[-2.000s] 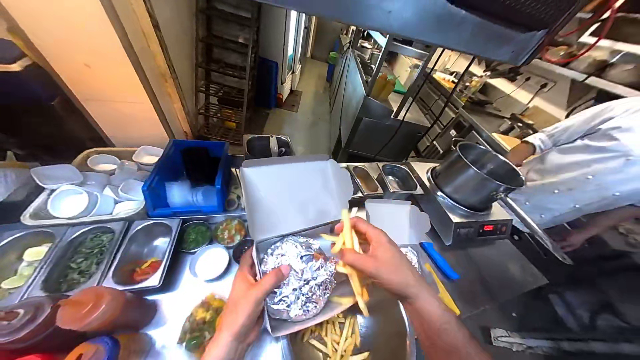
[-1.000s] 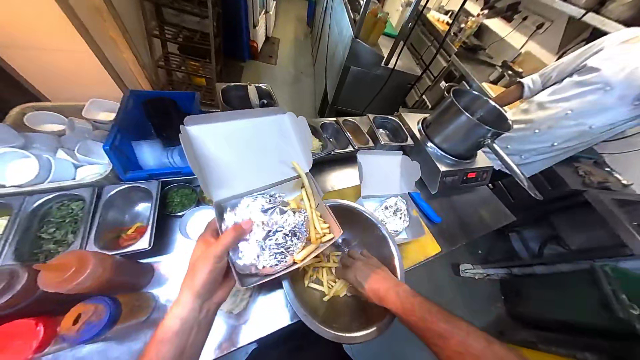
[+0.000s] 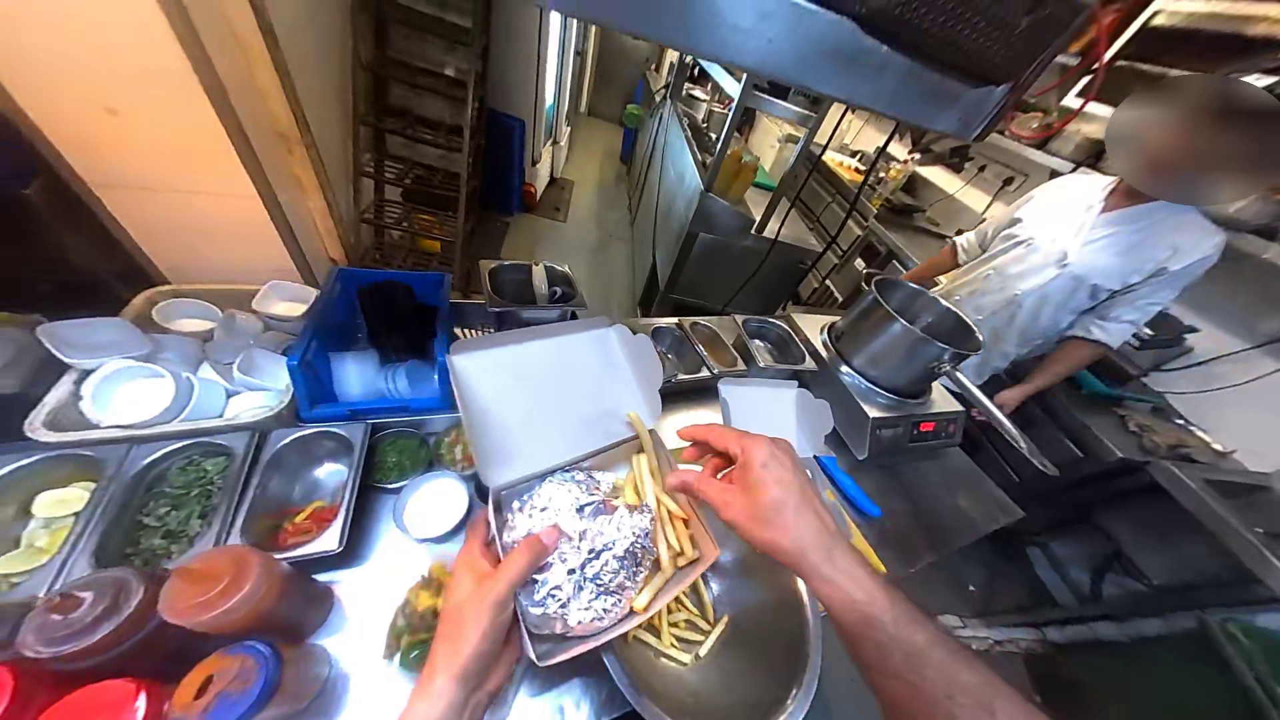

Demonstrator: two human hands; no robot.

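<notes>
My left hand (image 3: 480, 610) holds an open cardboard takeaway box (image 3: 555, 395) by its left side, the thumb over a foil-wrapped item (image 3: 585, 550) inside. French fries (image 3: 660, 525) lie along the box's right side, one sticking up past the rim. At that side, my right hand (image 3: 750, 490) has its fingers curled near the top fries; whether it pinches one cannot be told. Below and to the right of the box is a steel bowl (image 3: 750, 640) with more fries (image 3: 685, 630) in it. Behind my right hand stands a second open box (image 3: 775, 415).
A saucepan (image 3: 900, 335) sits on an induction hob (image 3: 880, 425), with a person in white (image 3: 1060, 270) behind it. A blue-handled knife (image 3: 850, 487) lies beside the second box. Left are a blue crate (image 3: 370, 410), white tubs (image 3: 130, 395), steel ingredient pans (image 3: 300, 480) and sauce bottles (image 3: 240, 590).
My right hand has come up out of the steel bowl to the right side of the box. More of the person in white shows now.
</notes>
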